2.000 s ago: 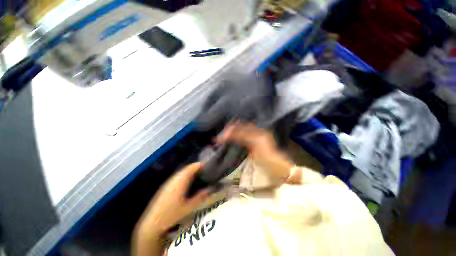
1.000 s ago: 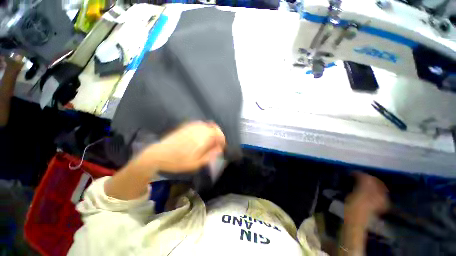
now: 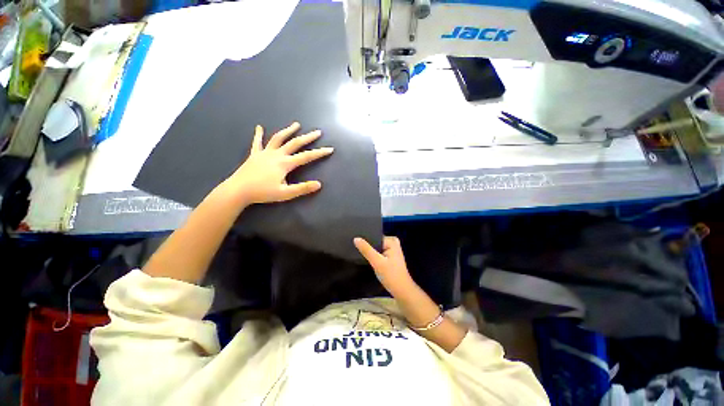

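A dark grey cut fabric panel (image 3: 317, 95) lies on the white table left of the needle, its near corner hanging over the front edge. My left hand (image 3: 279, 168) lies flat on the panel with fingers spread. My right hand (image 3: 387, 262) is at the panel's near right corner, below the table edge, thumb on the cloth and the other fingers partly hidden behind it. The white JACK sewing machine (image 3: 484, 32) stands at the top right. Its presser foot area (image 3: 377, 79) is beside the panel's right edge.
Thread snips (image 3: 528, 127) and a black smartphone (image 3: 478, 78) lie right of the needle. A ruler strip (image 3: 468, 187) runs along the front edge. A grey fabric heap (image 3: 587, 273) and blue crate (image 3: 571, 357) are lower right. A red crate (image 3: 51, 357) is lower left.
The view has steadied over the table. My left hand has gone from a closed grip on the cloth to flat on it. My right hand has come from the lower right to the panel's corner.
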